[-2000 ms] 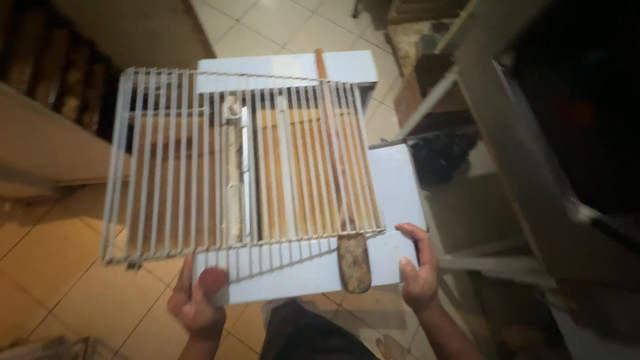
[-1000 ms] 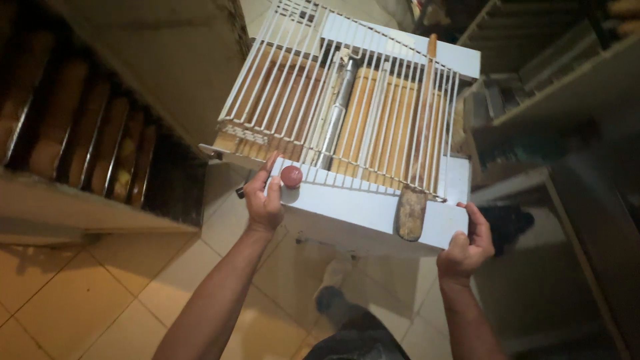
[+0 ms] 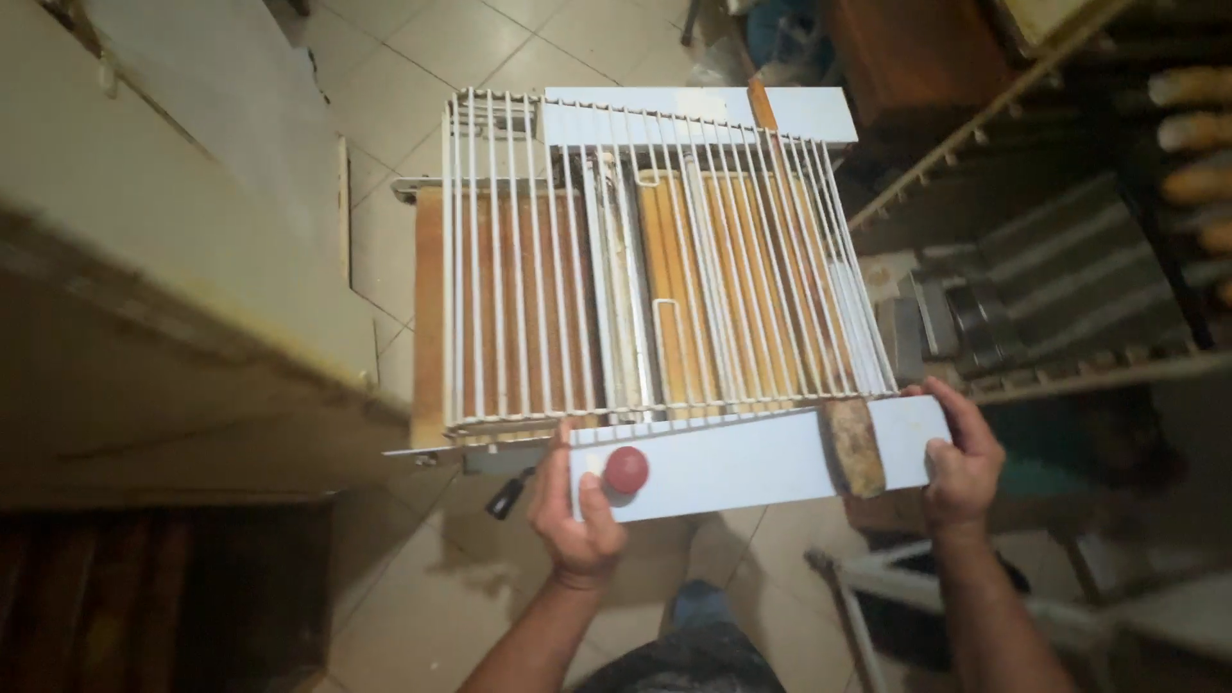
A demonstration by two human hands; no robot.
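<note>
My left hand [image 3: 582, 510] grips the near left corner of a white-sided machine [image 3: 751, 457], beside a round red knob [image 3: 626, 470]. Its near right corner is in my right hand [image 3: 961, 462]. A white wire guard [image 3: 520, 289] covers the top, with metal rollers [image 3: 626, 289] and tan belts or boards [image 3: 674, 289] under its bars. Across the guard's right part lies a long wooden-handled tool [image 3: 763, 106], its worn broad end [image 3: 852, 448] over the near panel. A black-tipped lever [image 3: 505, 496] sticks out below, left of my left hand.
A pale cabinet or counter [image 3: 192, 192] stands close on the left. On the right are a rack edge [image 3: 1001, 106] with loaves of bread [image 3: 1193, 130], a striped surface [image 3: 1078, 269] and a white metal frame [image 3: 895, 568]. Tiled floor [image 3: 433, 58] shows beyond and below the machine.
The surroundings have shifted as the view and machine turned; the pale cabinet is now close on the left and a bread rack shows at right. Both hands have kept hold of the machine.
</note>
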